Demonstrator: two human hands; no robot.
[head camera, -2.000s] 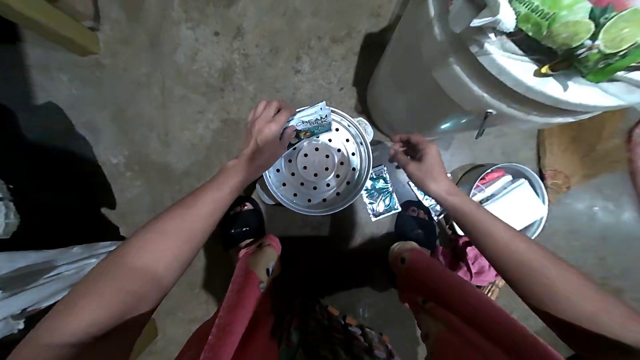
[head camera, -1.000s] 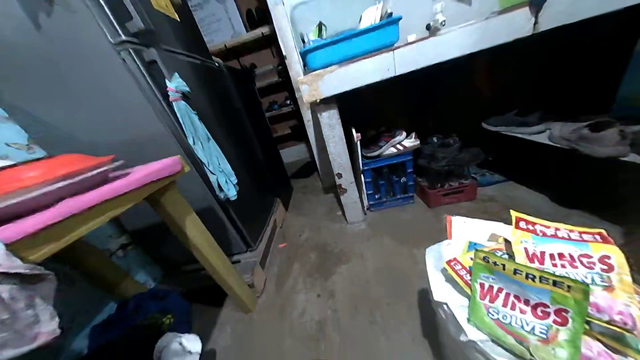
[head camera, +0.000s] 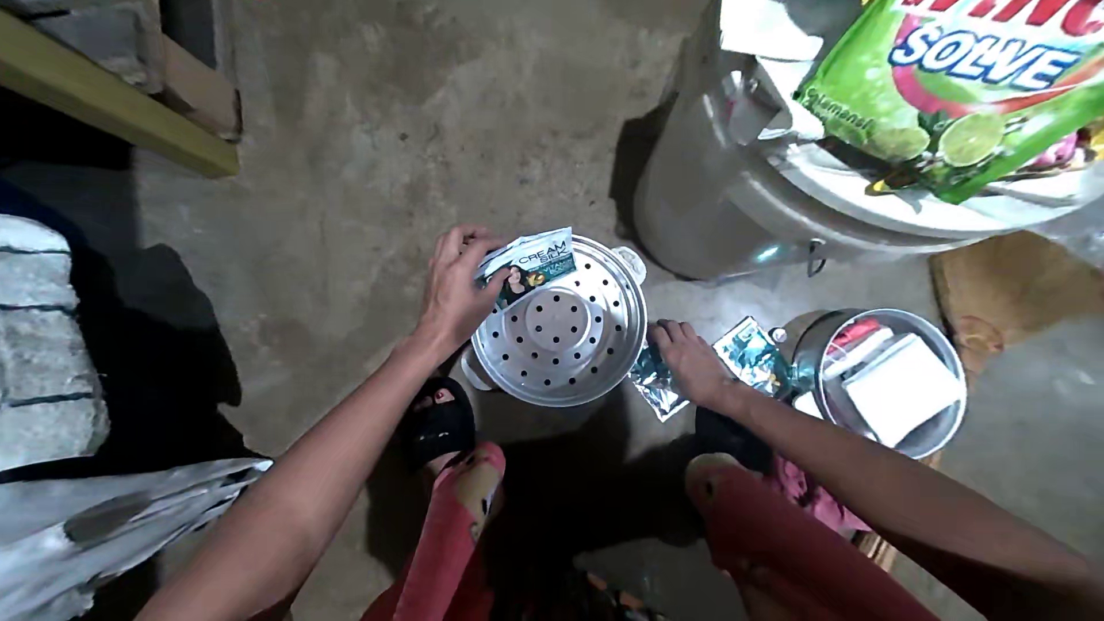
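Observation:
My left hand (head camera: 463, 280) holds Cream Silk sachets (head camera: 539, 261) over the upper left rim of a round perforated aluminum steamer pan (head camera: 561, 390), which stands on the concrete floor. On the floor just right of the pan, my right hand (head camera: 687, 360) rests on a green and silver sachet (head camera: 657, 392); its fingertips are partly hidden, and I cannot tell whether they grip it. Another green and silver sachet (head camera: 752, 352) lies beyond that hand, near a round metal pot (head camera: 956, 379) holding white packets (head camera: 904, 388) and something red.
A large pale lidded drum (head camera: 699, 198) stands at the upper right, with a green Wings Solve detergent pack (head camera: 940, 95) on top. A yellow wooden leg (head camera: 112, 95) juts in at the upper left. Grey sacking (head camera: 112, 526) lies lower left. My sandalled foot (head camera: 442, 423) is beside the pan.
Since two seconds ago, my right hand has come down onto the sachet beside the pan. My left hand still holds sachets at the rim. The view swung up to the room and back.

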